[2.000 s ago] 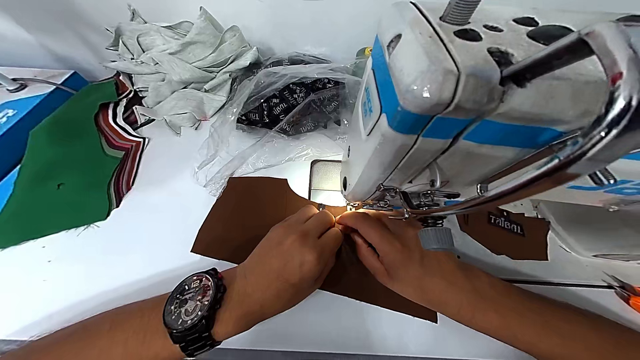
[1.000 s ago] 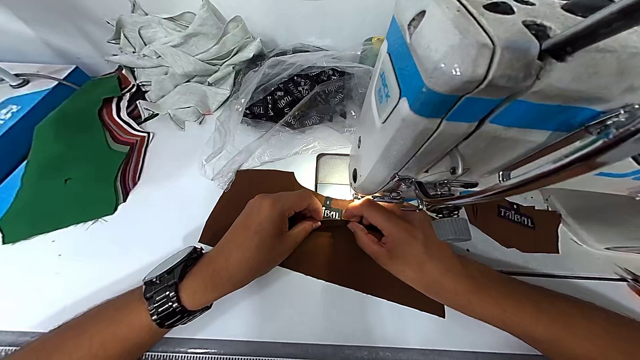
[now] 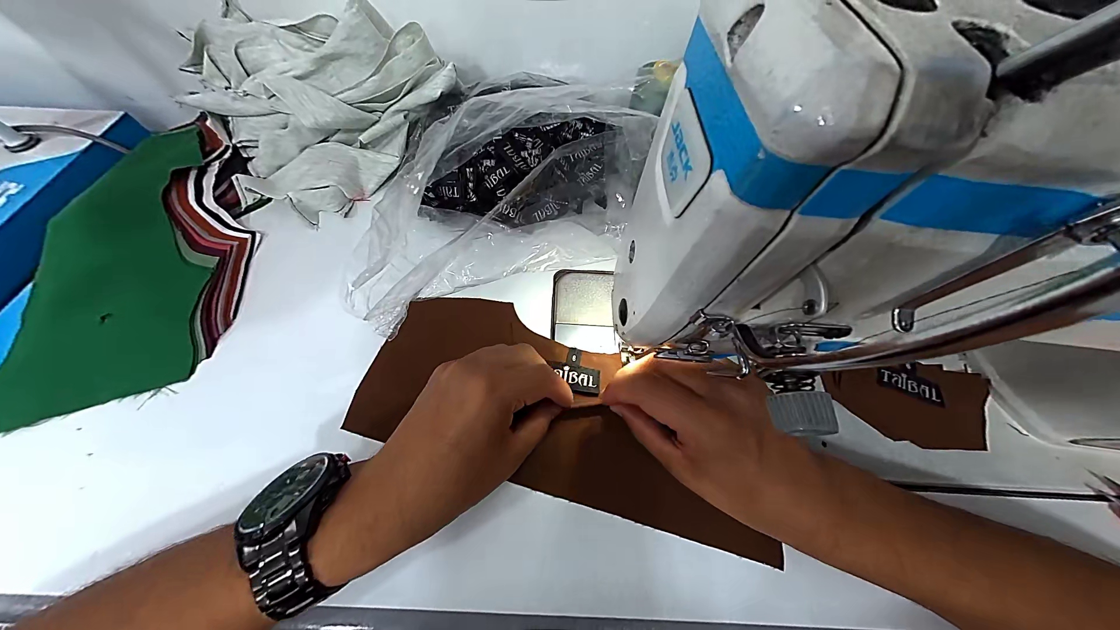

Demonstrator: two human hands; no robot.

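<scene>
A brown fabric panel (image 3: 647, 490) lies on the white sewing table under both hands. My left hand (image 3: 490, 411) pinches its folded edge between thumb and forefinger, at the left end of a black woven label (image 3: 577, 378) bearing writing. My right hand (image 3: 691, 416) grips the same edge just right of the label, close beside the lit needle area of the industrial sewing machine (image 3: 779, 157). Its fingertips partly hide the presser foot. Another brown piece (image 3: 936, 420) with a similar label lies right of the machine head.
Stacked cut fabric, green on top (image 3: 114, 280), lies at the left by a blue and white machine (image 3: 70, 175). Behind are crumpled pale grey cloth (image 3: 324, 105) and a clear plastic bag (image 3: 490, 236) of black labels (image 3: 525, 171). Part of a metal tool shows at the right edge.
The label was hidden two seconds ago, came partly into sight between my fingers one second ago, and now shows more fully. Both hands remain on the brown panel.
</scene>
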